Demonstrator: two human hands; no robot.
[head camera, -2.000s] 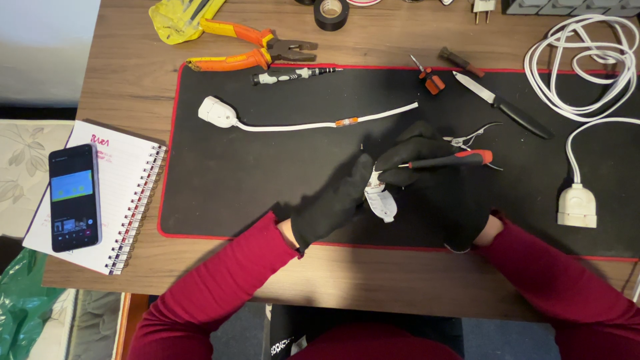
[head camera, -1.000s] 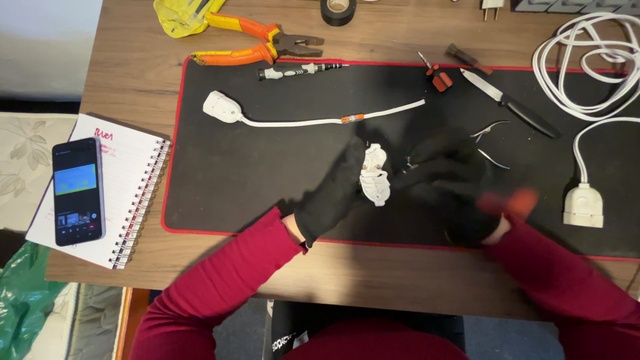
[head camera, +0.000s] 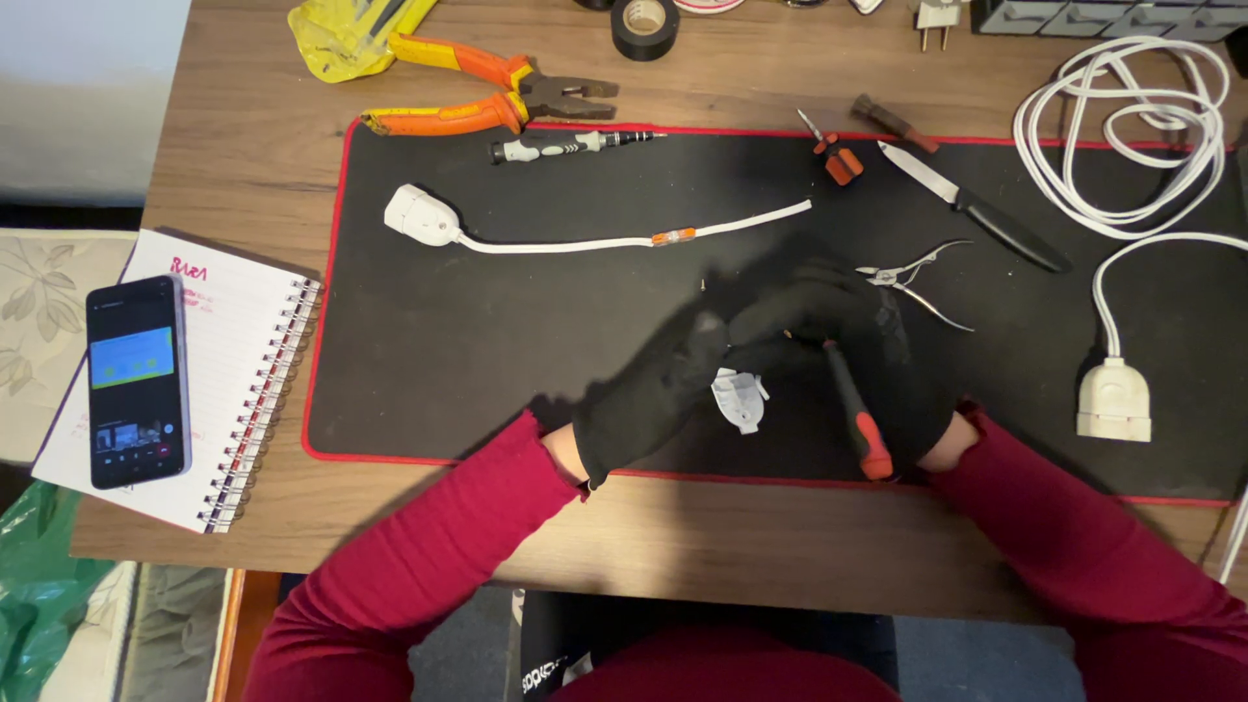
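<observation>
My left hand (head camera: 663, 390), in a black glove, has its fingertips at a white plastic connector housing (head camera: 741, 400), whose lower part hangs below them; its grip on it is partly hidden. The gloved right hand (head camera: 868, 351) holds a screwdriver with a red and black handle (head camera: 863, 429), the handle lying along the palm. Fingers of both hands meet above the housing. A small screw (head camera: 703, 285) lies on the black mat (head camera: 507, 361). Small nippers (head camera: 897, 279) rest just right of the right hand. Behind the hands lies a white socket (head camera: 423, 215) on a short cable (head camera: 565, 246).
Along the back are combination pliers (head camera: 526, 93), a precision screwdriver (head camera: 565, 146), black tape (head camera: 644, 27), a stubby screwdriver (head camera: 837, 159) and a knife (head camera: 1009, 229). A white socket (head camera: 1113, 402) and coiled cable (head camera: 1033, 136) are at right, a phone (head camera: 138, 380) on a notebook (head camera: 234, 390) at left.
The screwdriver, upright over the housing two seconds ago, now lies back along my right palm. My right hand has come back to the left hand, and the fingers cover the housing's upper part.
</observation>
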